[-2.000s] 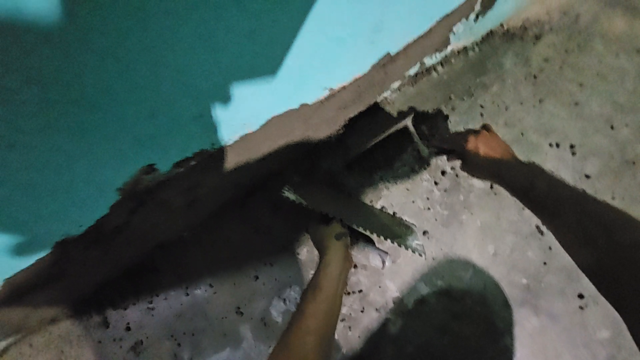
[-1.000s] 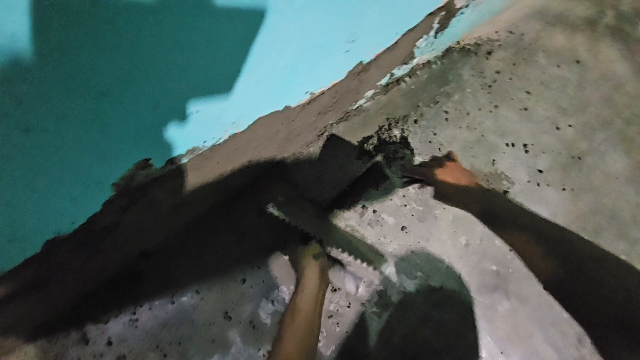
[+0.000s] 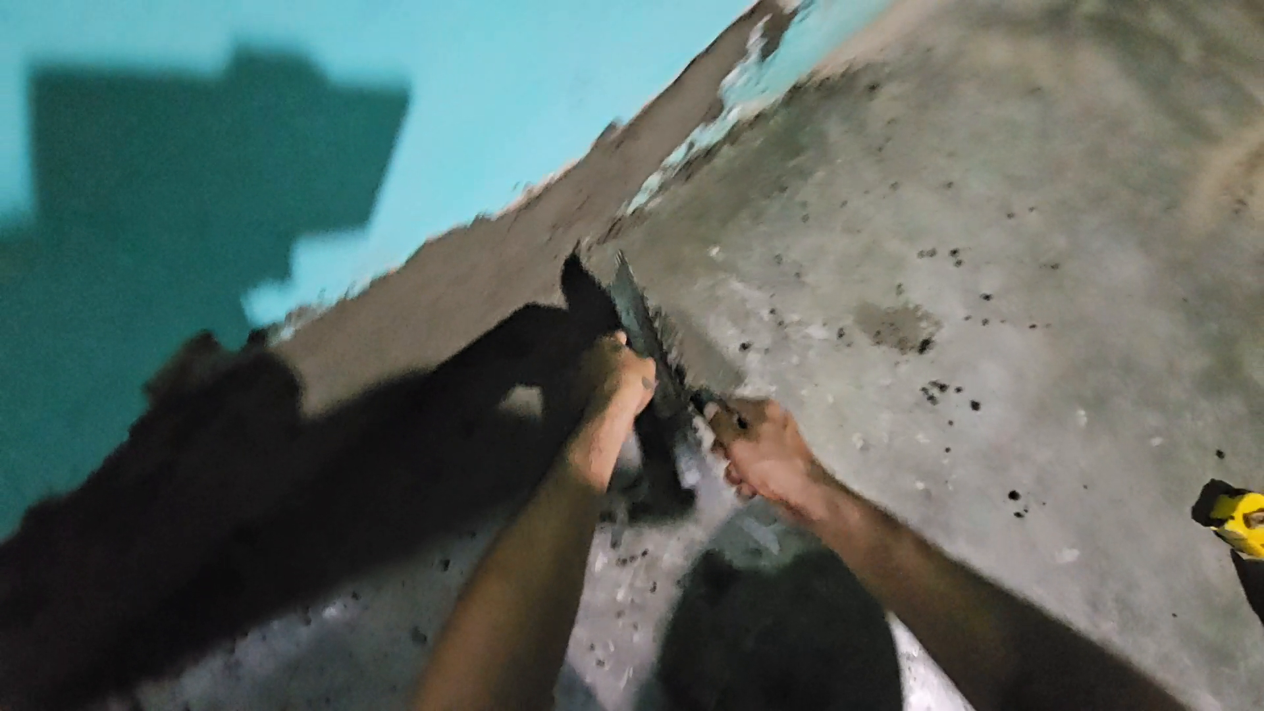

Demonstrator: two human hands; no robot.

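My left hand [image 3: 620, 383] is closed on a notched trowel [image 3: 647, 336], whose toothed metal blade stands on edge and points up toward the foot of the wall. On the other side of the blade, my right hand [image 3: 765, 444] grips a small dark handle, probably of a trowel [image 3: 703, 400]; its blade meets or lies very close to the notched one. A band of grey-brown mortar [image 3: 494, 247] runs along the base of the turquoise wall.
The turquoise wall [image 3: 494, 89] rises at the upper left, partly in shadow. Dark crumbs and a damp patch [image 3: 897, 326] mark the concrete floor [image 3: 1066, 326]. A yellow and black object [image 3: 1239, 523] lies at the right edge.
My right hand has moved from the dark mortar by the wall's foot back beside my left hand. The notched trowel has turned from lying across to pointing toward the wall. A dark mortar heap no longer shows there.
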